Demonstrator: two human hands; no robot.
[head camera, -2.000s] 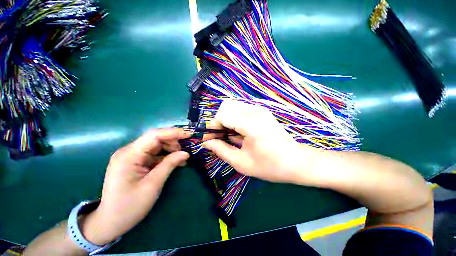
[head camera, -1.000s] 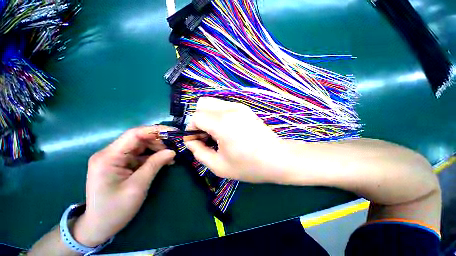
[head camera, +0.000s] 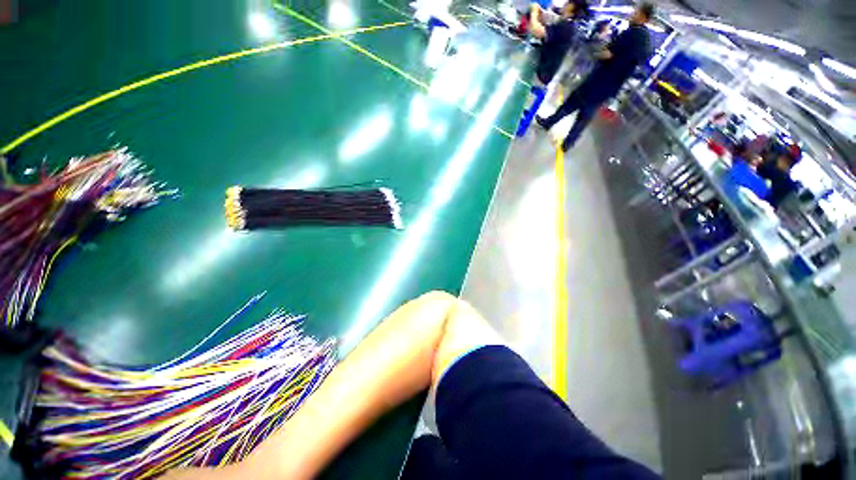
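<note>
The coloured wire fan (head camera: 188, 403) lies at the lower left, its black connector housings (head camera: 28, 403) at its left end and its pale loose tips to the right. My right forearm reaches over the fan's lower right side; my right hand is cut off by the bottom edge, so its fingers are hidden. My left hand is out of the picture. A bundle of loose black wires (head camera: 314, 208) lies beyond the fan, gold-coloured at its left end and whitish at its right end.
Another harness pile (head camera: 56, 216) lies at the left on the green bench (head camera: 235, 112). The bench edge runs beside a grey floor (head camera: 512, 281) with a yellow line. Two people (head camera: 610, 66) stand at the far end. Blue stools (head camera: 727, 342) and workstations with seated people are at the right.
The view has swung up and to the right, showing the floor and people. My left hand has left the picture, and my right hand is now cut off at the bottom edge.
</note>
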